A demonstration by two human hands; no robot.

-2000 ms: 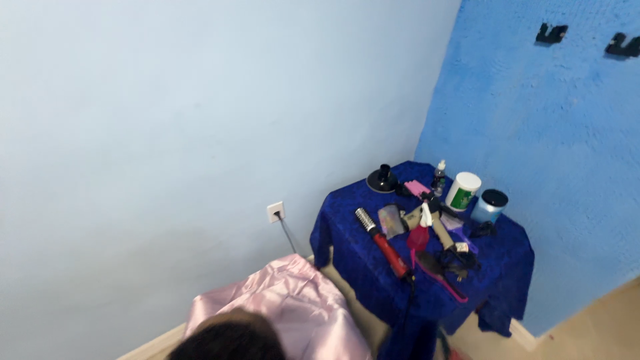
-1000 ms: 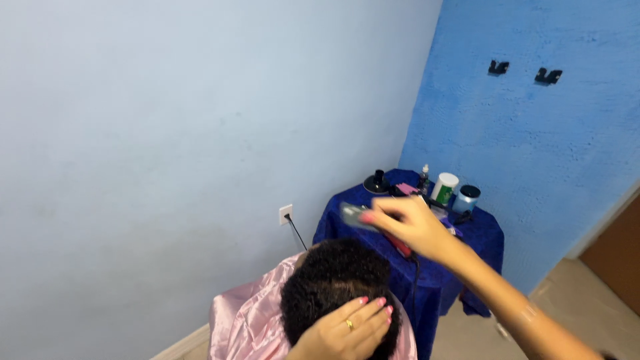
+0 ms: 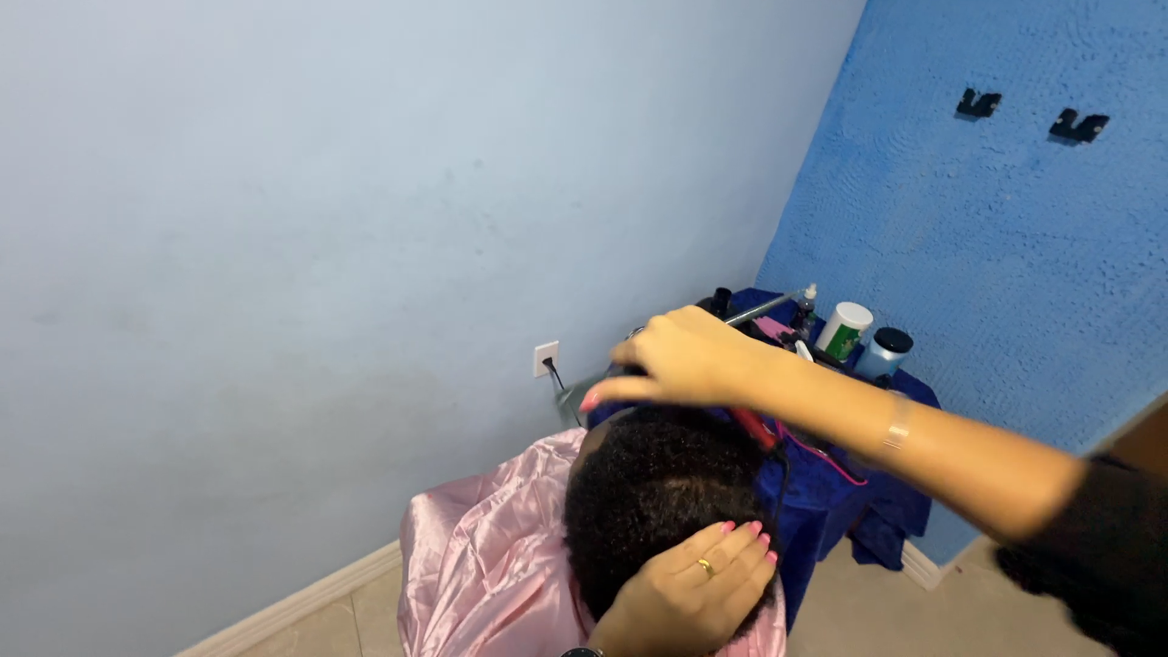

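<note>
A seated person's head with short dark curly hair (image 3: 657,493) is at the lower middle, above a pink satin cape (image 3: 484,547). My left hand (image 3: 698,584) lies flat on the back of the hair, fingers extended and a ring on one. Over the front of the head is my right hand (image 3: 680,360), slightly blurred. It grips a translucent greyish comb (image 3: 570,397), whose thin tail appears to stick out behind the hand, toward the table. The grip itself is partly hidden by the hand.
Beyond the head stands a table with a blue cloth (image 3: 821,497). It holds a white jar with a green label (image 3: 844,331), a blue jar with a black lid (image 3: 883,354), a small bottle (image 3: 806,308) and a red-handled styling tool (image 3: 754,427). A plugged wall outlet (image 3: 546,359) is at the left.
Two seconds ago neither hand was in view. Since one second ago, my right hand has moved left with the comb, from in front of the table to over the head. My left hand stays on the hair.
</note>
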